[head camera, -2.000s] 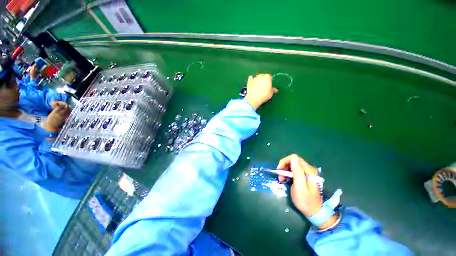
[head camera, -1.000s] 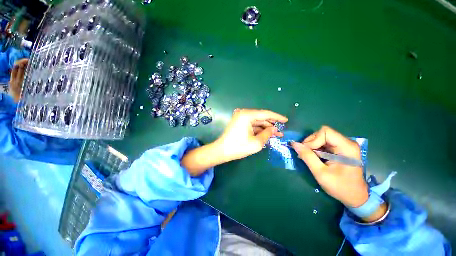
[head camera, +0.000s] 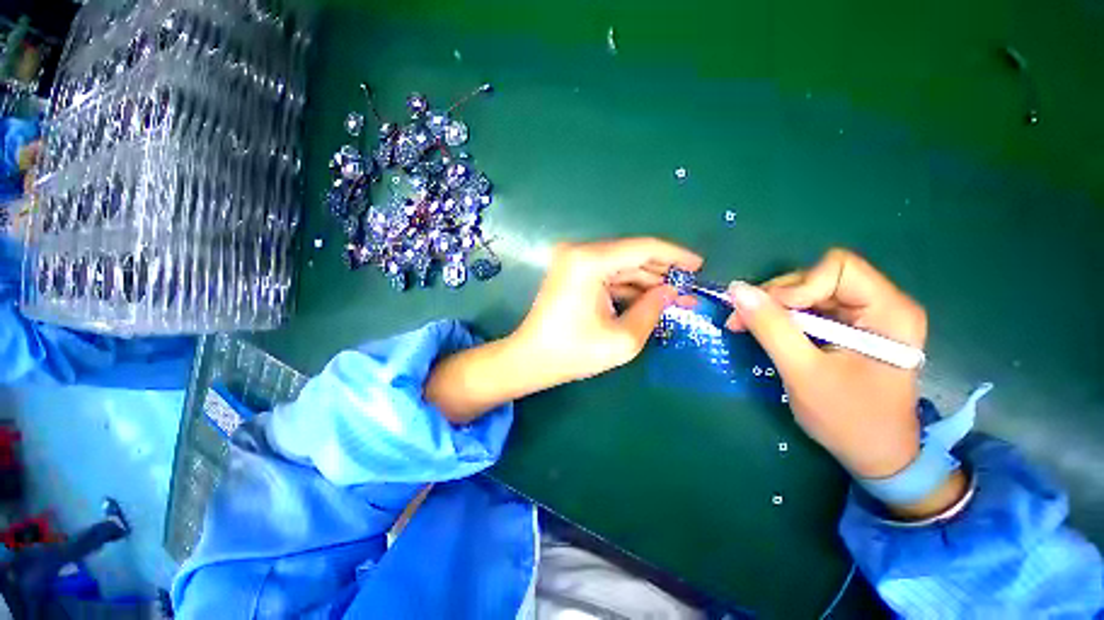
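Note:
My left hand (head camera: 605, 303) pinches a small round module (head camera: 680, 281) between thumb and fingertips. My right hand (head camera: 835, 351) holds the tweezers (head camera: 847, 337) like a pen, with their tip at the module. The blue sheet (head camera: 696, 367) with pale dots lies on the green mat just below the fingertips. Its upper part is partly hidden by my hands. Whether the tweezer tip holds a pad is too small to tell. A light blue strap (head camera: 926, 466) is around my right wrist.
A heap of small round parts (head camera: 418, 200) lies left of my hands. Tall stacked blister trays (head camera: 170, 182) stand far left. A lower tray (head camera: 194, 472) lies beside my left sleeve. Tiny white rings (head camera: 782, 447) are scattered on the mat (head camera: 654, 509). Another person's blue sleeve (head camera: 97, 351) shows at the left.
My left hand has come back from the far side of the mat and now holds a module by the sheet. The tweezer tip has moved from the sheet to the module. The view has shifted.

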